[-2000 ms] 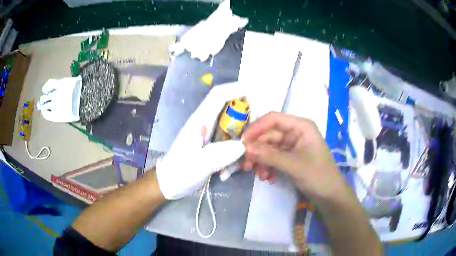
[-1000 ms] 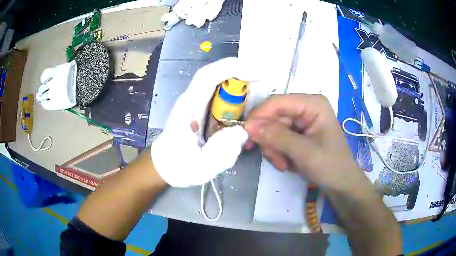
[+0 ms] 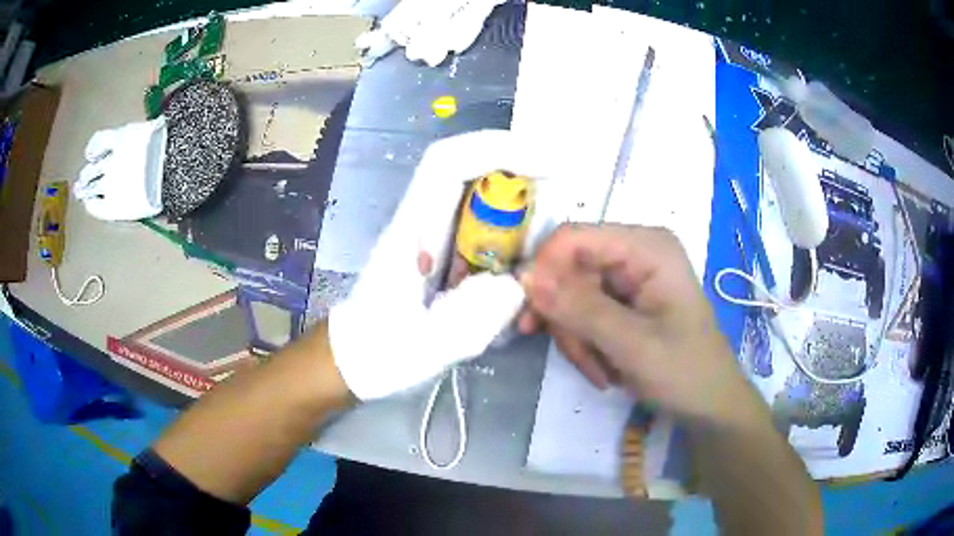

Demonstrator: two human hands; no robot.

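Note:
A yellow wrapped electronic unit [image 3: 494, 222] with a blue band lies in my left hand [image 3: 403, 288], which wears a white glove. The glove's fingers curl around its far side and the thumb lies across its near end. My right hand [image 3: 622, 309] is bare. Its thumb and fingertips are pinched together at the unit's near right edge, by the gloved thumb tip. What they pinch is too small and blurred to tell. A white cord loop [image 3: 444, 429] hangs below my left hand.
A spare white glove [image 3: 123, 171], speckled round pad [image 3: 201, 149], green circuit boards [image 3: 188, 52] and another yellow unit [image 3: 52, 222] lie left. White cloth [image 3: 434, 29] and a small yellow piece [image 3: 445, 107] lie ahead. A grey metal tool [image 3: 630, 131] and white oval item [image 3: 792, 186] lie right.
The view has shifted. Both hands stay together at the unit, with only small movements of the right fingers. The unit stays in my left hand.

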